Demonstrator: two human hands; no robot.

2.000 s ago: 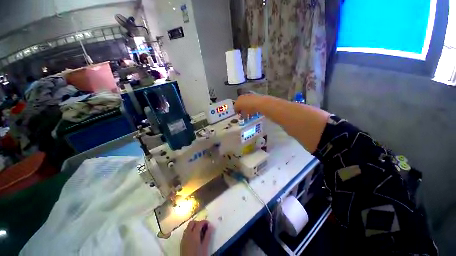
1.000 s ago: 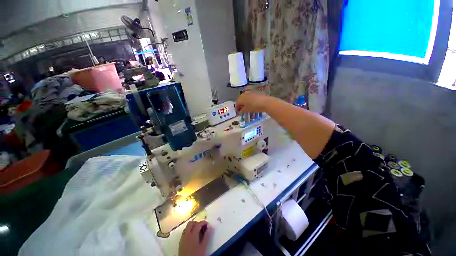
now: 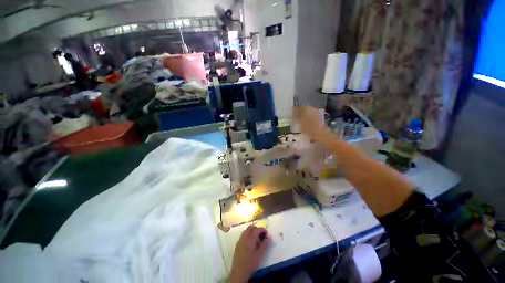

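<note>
The cream sewing machine (image 3: 271, 168) stands on the white table, its lamp glowing yellow over the needle and the dark needle plate (image 3: 279, 203). My left hand (image 3: 252, 246) rests on the table just in front of the plate, with a small dark piece (image 3: 262, 236) at its fingertips. My right hand (image 3: 310, 120) is raised over the top of the machine, blurred; whether it holds anything cannot be told. The white fabric (image 3: 144, 215) lies spread left of the machine, touched by neither hand.
A teal-blue housing (image 3: 261, 116) rises from the machine. Two white thread cones (image 3: 335, 73) stand behind. A bottle with a blue cap (image 3: 407, 145) is at the right. A white roll (image 3: 365, 263) hangs under the table edge. An orange bin (image 3: 97, 138) and heaped clothes are at the left.
The view has turned left, so the machine shows further right. My right hand has moved from beside the small spools to the left, over the machine top. My left hand still rests by the plate.
</note>
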